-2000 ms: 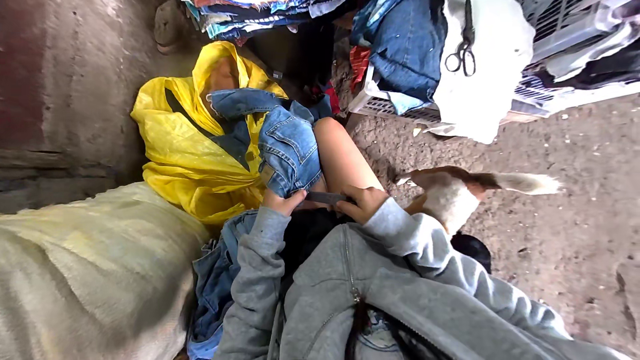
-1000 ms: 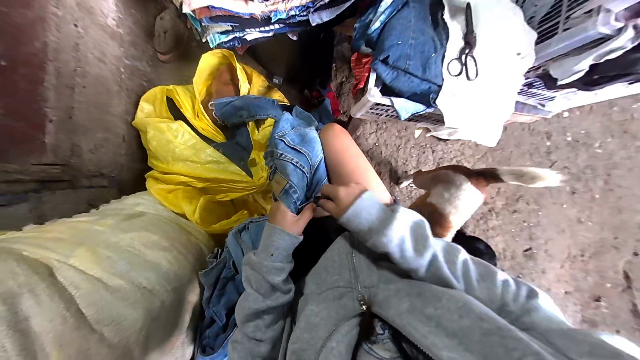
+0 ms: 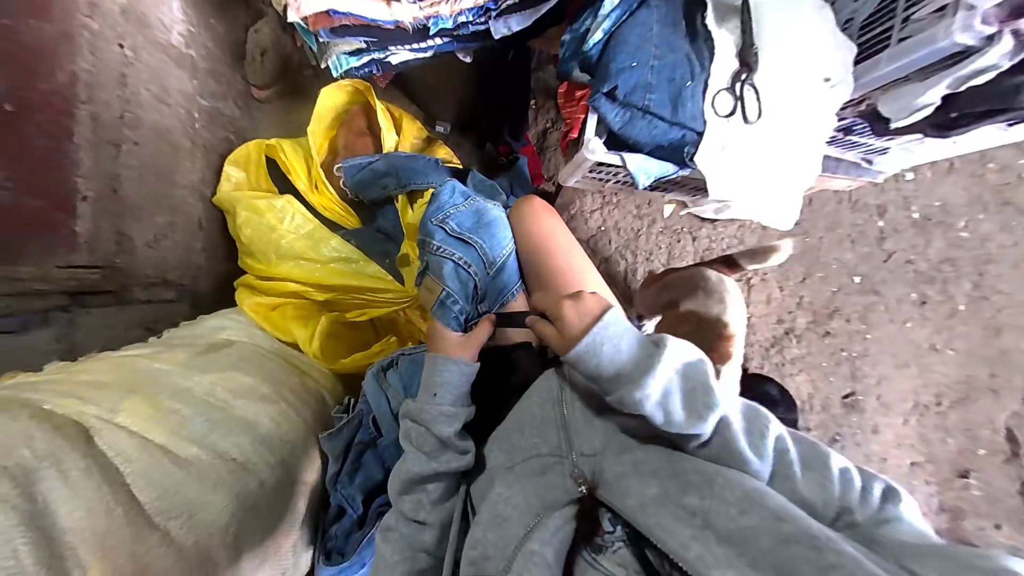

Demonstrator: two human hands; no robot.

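Blue denim jeans [image 3: 472, 240], with a back pocket showing, lie over my lap beside my bare knee. My left hand [image 3: 458, 338] grips the lower edge of the denim. Between the hands runs a short dark strip [image 3: 514, 320], held at its right end by my right hand [image 3: 566, 318]; whether it is a blade or a band I cannot tell. A yellow plastic bag [image 3: 296, 232] stands open left of the jeans, with more denim [image 3: 392, 176] across its mouth.
Scissors [image 3: 740, 96] lie on white cloth [image 3: 788, 144] beside denim pieces [image 3: 652, 88] on a plastic crate [image 3: 616, 172]. Folded fabrics [image 3: 400, 36] are stacked at the top. A large pale sack [image 3: 152, 432] is at left, more jeans [image 3: 368, 464] by my side. A brown-and-white animal [image 3: 696, 308] is at right.
My right hand came in close to my left one a second ago, and now they are apart again with the dark strip showing between them. The animal's tail has swung.
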